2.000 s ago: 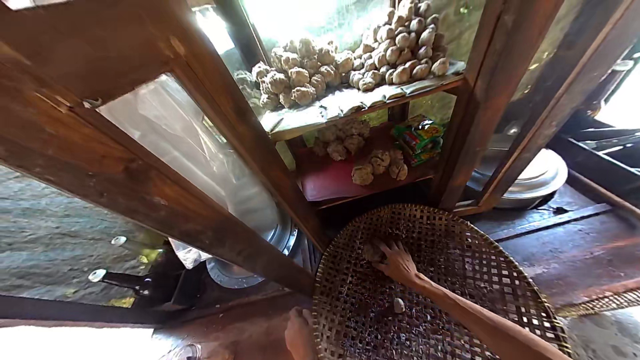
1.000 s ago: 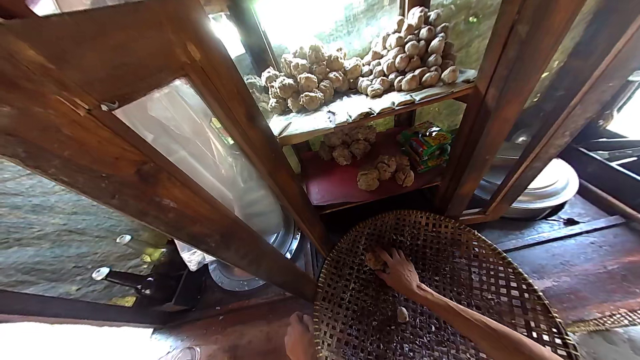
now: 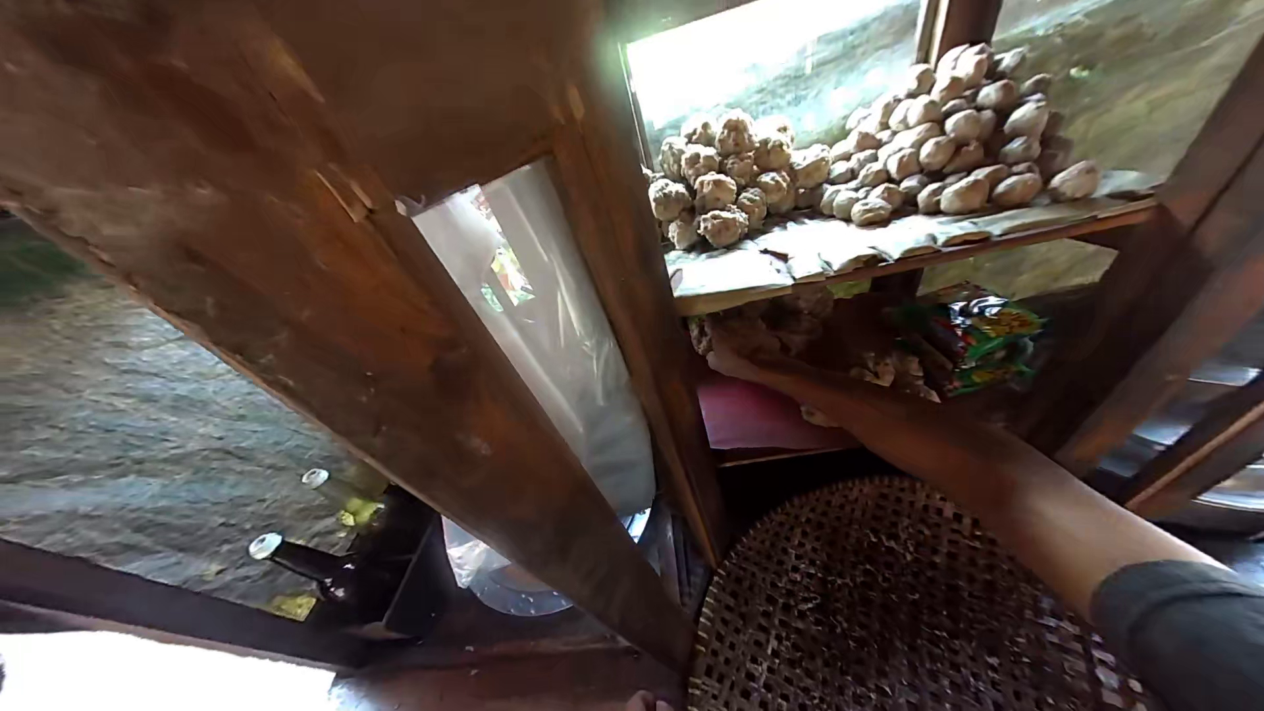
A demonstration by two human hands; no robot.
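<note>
My right hand (image 3: 746, 351) reaches into the lower shelf (image 3: 755, 415), at the lumpy brown balls in its shaded left part; whether it grips one cannot be told. The forearm crosses above a round woven bamboo tray (image 3: 869, 592) with dark crumbs on it. Of my left hand (image 3: 647, 702), only a fingertip or two show at the bottom edge, left of the tray. On the upper shelf (image 3: 889, 252) sit a pile of rough lumpy balls (image 3: 726, 178) and, to its right, a taller pile of smoother ones (image 3: 958, 138).
Shiny green packets (image 3: 987, 341) lie right of my forearm on the lower shelf. A thick wooden frame (image 3: 395, 326) slants across the left, before a clear plastic bag (image 3: 563, 326). Dark bottles (image 3: 336, 573) stand at lower left. A metal pot (image 3: 1234, 494) shows at the right edge.
My right hand has moved from the bamboo tray, where it was at a brown lump, up into the lower shelf. My left hand has mostly left the view. The view has shifted noticeably.
</note>
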